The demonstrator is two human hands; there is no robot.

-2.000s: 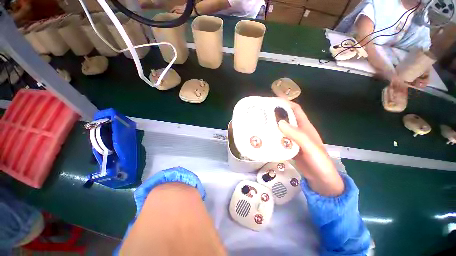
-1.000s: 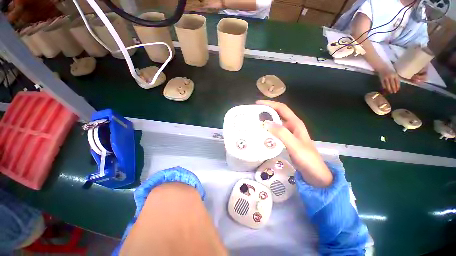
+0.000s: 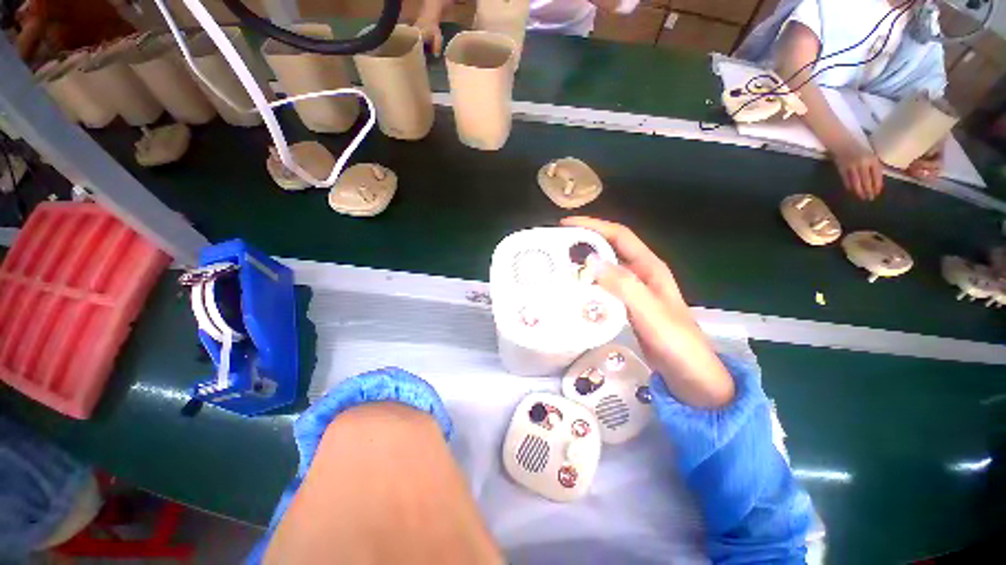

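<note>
A cream grille cover [image 3: 552, 289] with round openings sits on the cream housing body [image 3: 541, 351], which stands at the middle of the whitish sheet. My right hand [image 3: 645, 304] is on the cover's right side, thumb on its face near the dark opening and fingers along the far edge. Two more cream covers [image 3: 543, 447] [image 3: 610, 388] lie overlapping in front, with slotted vents and dark openings. A bare part of my left arm and its blue sleeve [image 3: 375, 392] fill the lower middle; my left hand does not show.
A blue tape dispenser [image 3: 252, 331] and coral-red compartment tray [image 3: 77, 298] are at left. Beyond the metal edging, the dark green belt carries pronged covers [image 3: 570, 182] and tall housing sleeves [image 3: 481, 94]. A white cable [image 3: 281, 105] hangs at upper left. A coworker's hand [image 3: 858, 171] is across the belt.
The cover, held tilted over the open housing earlier, now sits on it, lower and slightly left. The pronged covers and tall sleeves on the belt have moved left.
</note>
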